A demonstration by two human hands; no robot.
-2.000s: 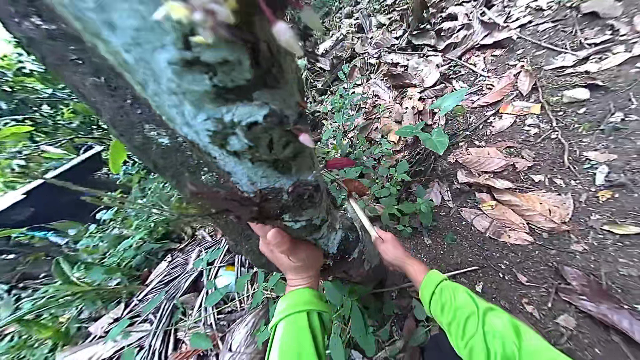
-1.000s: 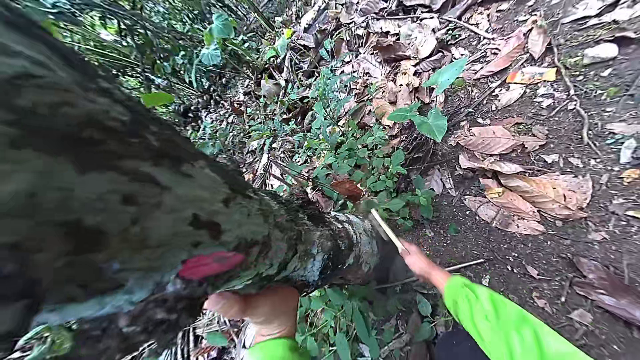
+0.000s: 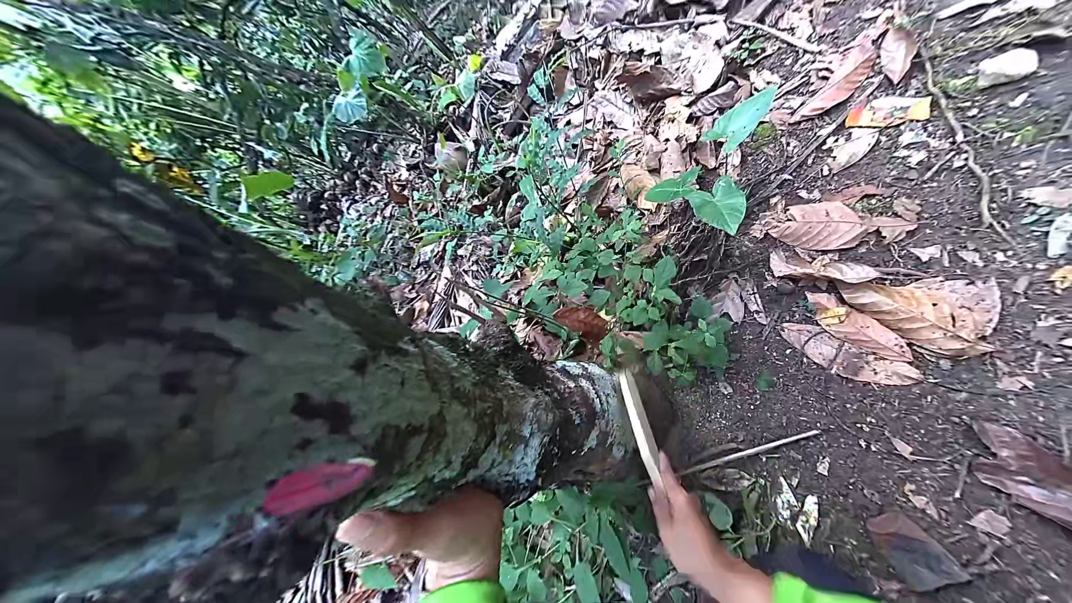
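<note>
A mottled tree trunk [image 3: 402, 402] with pale lichen slants from the left edge down to its base near the middle. Against its lower side rests my left hand [image 3: 440, 532], thumb showing and the other fingers hidden by the trunk. My right hand [image 3: 691, 528] grips a pale, narrow wooden stick or handle [image 3: 639, 423], whose far end is beside the trunk's base and blurred. A small red pod [image 3: 318, 487] lies along the trunk, left of my left hand.
Small green plants [image 3: 662, 310] grow just beyond the trunk's base. Large dry leaves [image 3: 921, 314], a colored wrapper [image 3: 888, 111], a thin twig [image 3: 754, 452] and a pale stone [image 3: 1007, 67] lie on the soil to the right.
The view has shifted, with the trunk now lying across the left side. My right hand keeps hold of the stick, and my left hand stays by the trunk.
</note>
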